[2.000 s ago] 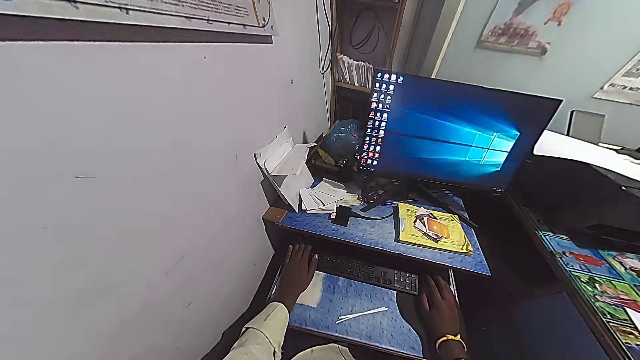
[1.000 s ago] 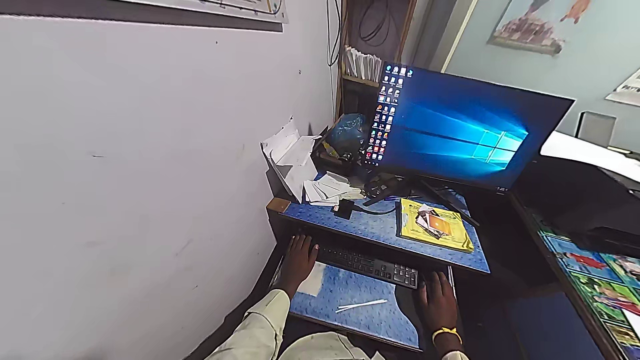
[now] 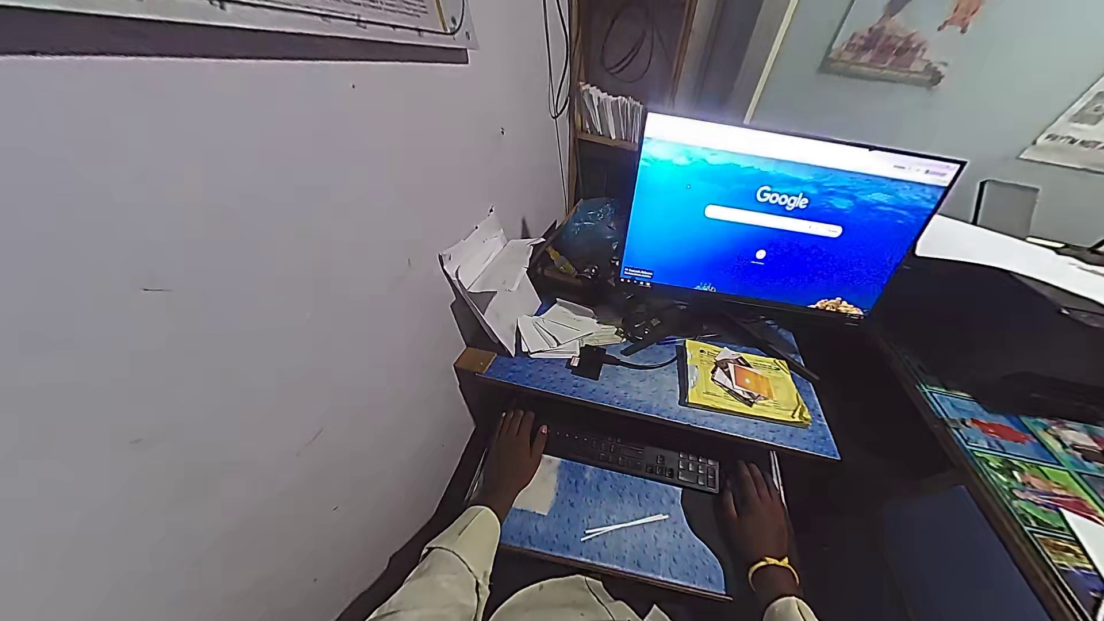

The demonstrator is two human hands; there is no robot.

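Observation:
A black keyboard lies on the blue-patterned pull-out tray of a desk. My left hand rests at the keyboard's left end, fingers spread and pointing forward. Just right of the keyboard is my right hand, palm down on a dark surface; whether a mouse is under it cannot be told. A yellow band is round the right wrist. Two thin white sticks lie on the tray between the hands. Above, the monitor shows a browser search page over a blue underwater picture.
On the desktop are a yellow packet, a black adapter with a cable and loose papers. A wall rises close on the left. To the right stands a dark machine beside a table with coloured pictures.
The monitor has gone from a desktop with icons to a browser search page. Both hands remain in about the same places by the keyboard.

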